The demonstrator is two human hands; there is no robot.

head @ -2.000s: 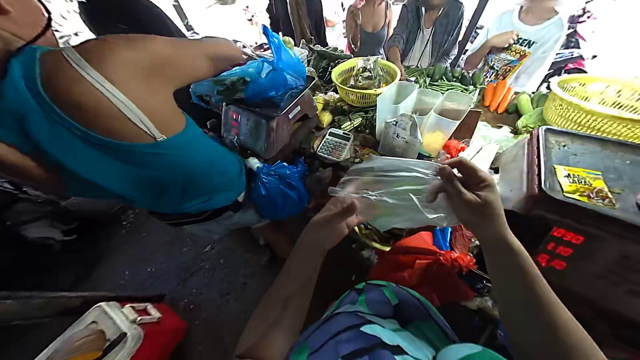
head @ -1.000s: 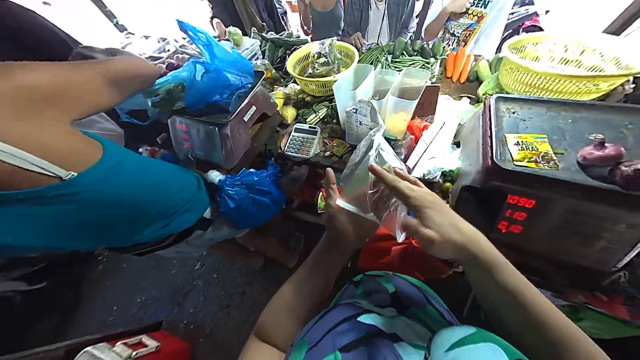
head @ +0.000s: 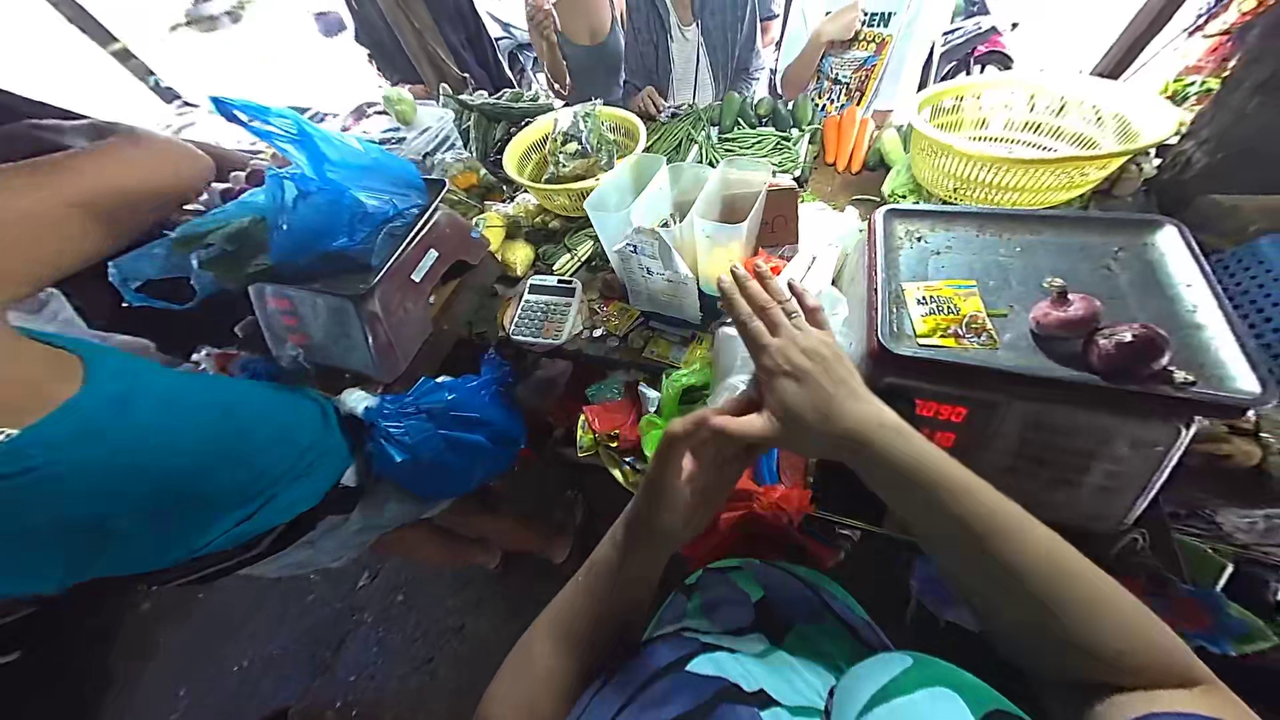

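My right hand (head: 790,365) is stretched out, fingers spread and back upward, in front of the translucent plastic containers (head: 728,215). Below and partly behind it, my left hand (head: 700,465) touches or nearly touches its palm; its fingers are partly hidden. Clear plastic (head: 733,355) shows just left of the right hand, and whether either hand touches it is unclear. On the scale's metal tray (head: 1060,240), at the right, lie a yellow seasoning packet (head: 950,314) and red onions (head: 1066,312). A white calculator (head: 546,310) lies to the left of the hands.
A co-worker in a teal top (head: 170,460) stands at the left, beside another scale (head: 350,320) bearing a blue plastic bag (head: 345,200). Another blue bag (head: 445,430) hangs below. Yellow baskets (head: 1030,145), carrots (head: 848,140) and green beans (head: 755,150) line the back. People stand beyond.
The clear plastic bag held between my hands earlier is no longer plainly seen there. My right hand now reaches forward with spread fingers. Red onions show on the right scale, outside the oldest view.
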